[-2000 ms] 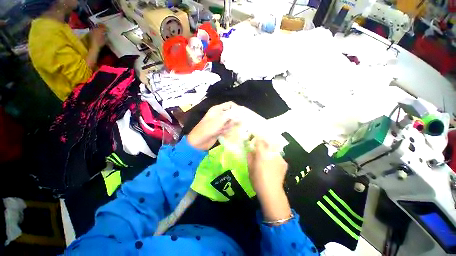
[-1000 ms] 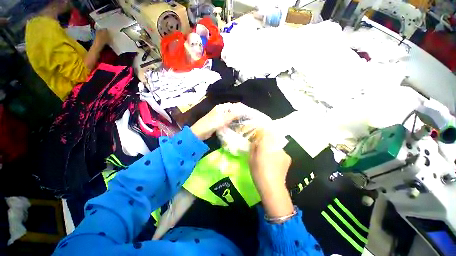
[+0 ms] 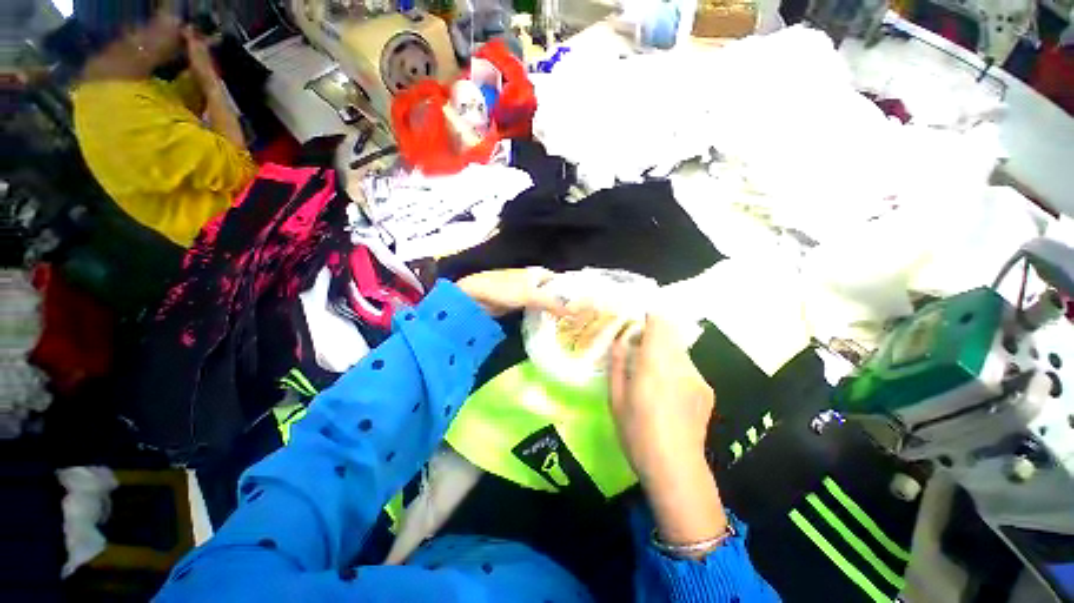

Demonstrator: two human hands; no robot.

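A thin clear plastic bag (image 3: 554, 344) with a pale golden flatbread (image 3: 585, 331) inside is between my two hands, above the neon panel. My left hand (image 3: 515, 289) holds the bag at its upper left, its fingers partly hidden by the plastic. My right hand (image 3: 660, 406) grips the bag's right side with bent fingers. The neon yellow-green panel (image 3: 589, 424) with a black logo patch lies below. The bread is blurred and its full shape is hidden.
A black panel with three neon stripes (image 3: 850, 544) lies right, beside a green-covered sewing machine (image 3: 942, 353). A bright white fabric heap (image 3: 754, 141) is behind. Black and pink pieces (image 3: 253, 277) lie left. A person in yellow (image 3: 153, 153) sits beyond, near a red plastic bag (image 3: 438, 124).
The bag is opened wider and the golden bread shows more clearly. The coworker's hand has risen toward the head. The view has shifted slightly.
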